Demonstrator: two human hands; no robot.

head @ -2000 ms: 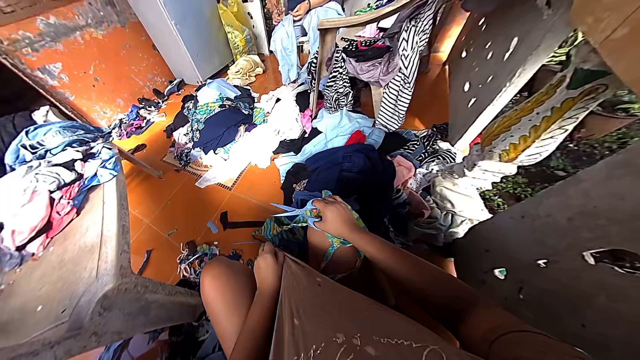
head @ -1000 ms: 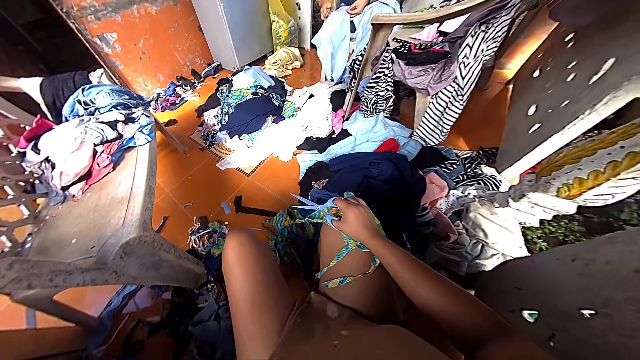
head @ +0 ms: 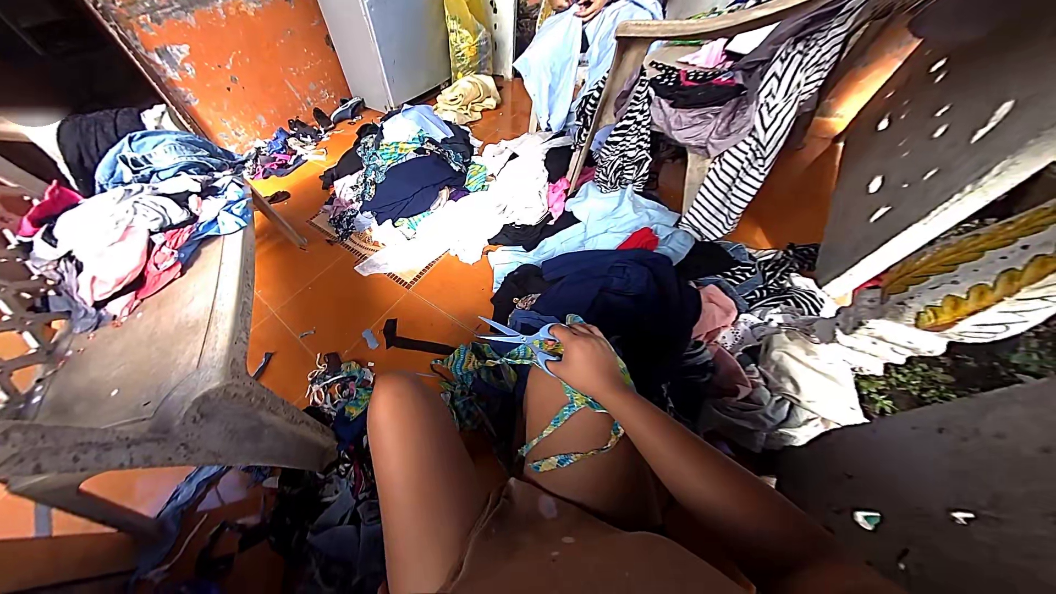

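My right hand (head: 587,360) grips light-blue-handled scissors (head: 528,338) over my thigh, their blades parted and pointing left. A patterned green, blue and yellow cloth (head: 487,371) lies below the blades, and narrow strips of the same print (head: 569,437) hang from my right hand across my thigh. Whether the hand pinches the cloth too is hard to tell. My left hand is out of view. Just beyond the scissors lies a dark navy garment (head: 615,285) on a heap of clothes.
Left, a plastic chair (head: 140,355) holds piled clothes (head: 124,239). More clothing (head: 421,177) covers the orange tiled floor (head: 289,289). At the back right, a chair (head: 718,29) is draped with striped fabric (head: 775,115). Another person's hands (head: 587,8) show at the top, by light-blue cloth. Scraps (head: 338,384) lie beside my knee.
My left hand, seen near my lap two seconds ago, has left the view. My right hand still holds the scissors. The view has shifted, showing more of the left chair.
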